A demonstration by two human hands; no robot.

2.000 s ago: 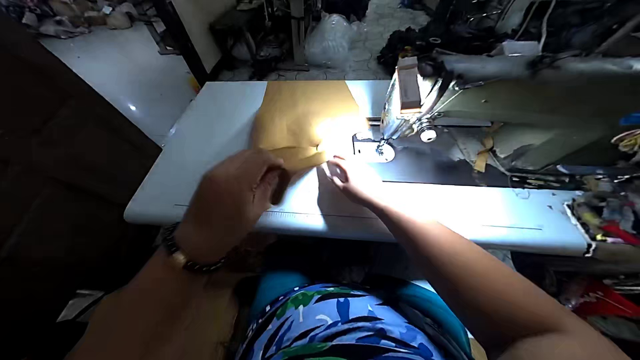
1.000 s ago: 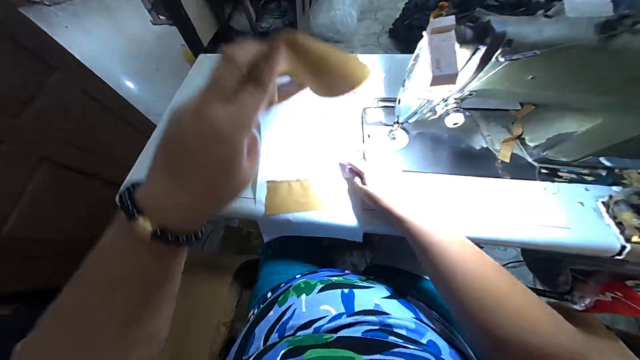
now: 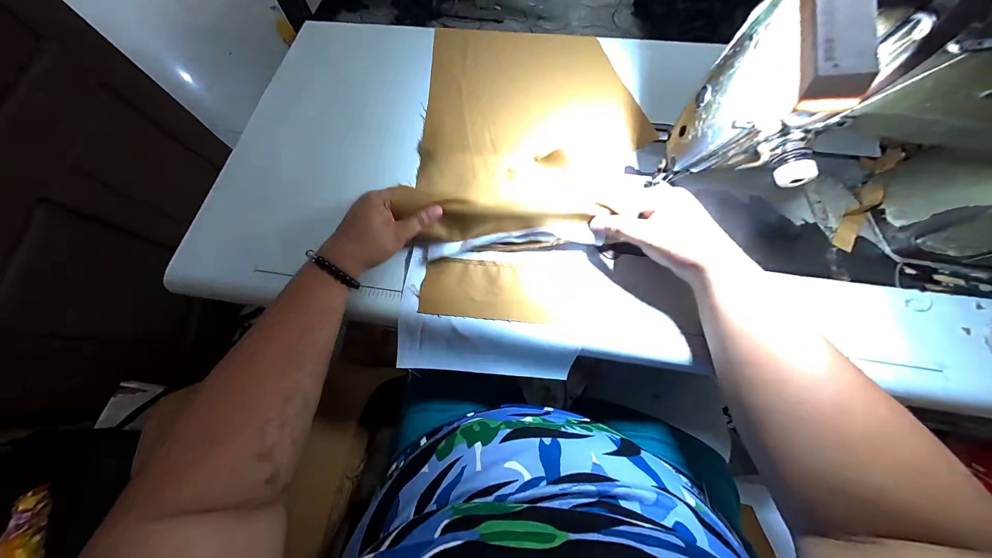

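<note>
A tan fabric panel (image 3: 496, 101) lies on the white sewing table, its near edge folded up in a band. My left hand (image 3: 380, 229) pinches the left end of that fold between thumb and fingers. The right end is pinched by my right hand (image 3: 659, 229), close beside the sewing machine's needle area, which glare partly hides. Below the fold, white fabric (image 3: 488, 345) hangs slightly over the table's front edge, with a tan strip (image 3: 480, 291) on it.
The sewing machine head (image 3: 728, 101) stands at the right, with a small box (image 3: 838, 54) on it. Tan scraps (image 3: 856, 217) lie by its base. The white tabletop (image 3: 310, 155) extends left, with ruler marks near its front edge.
The tan fabric, lifted in my left hand a second ago, now lies spread across the table. My left hand has come down to its near edge, and my right hand now grips the other end.
</note>
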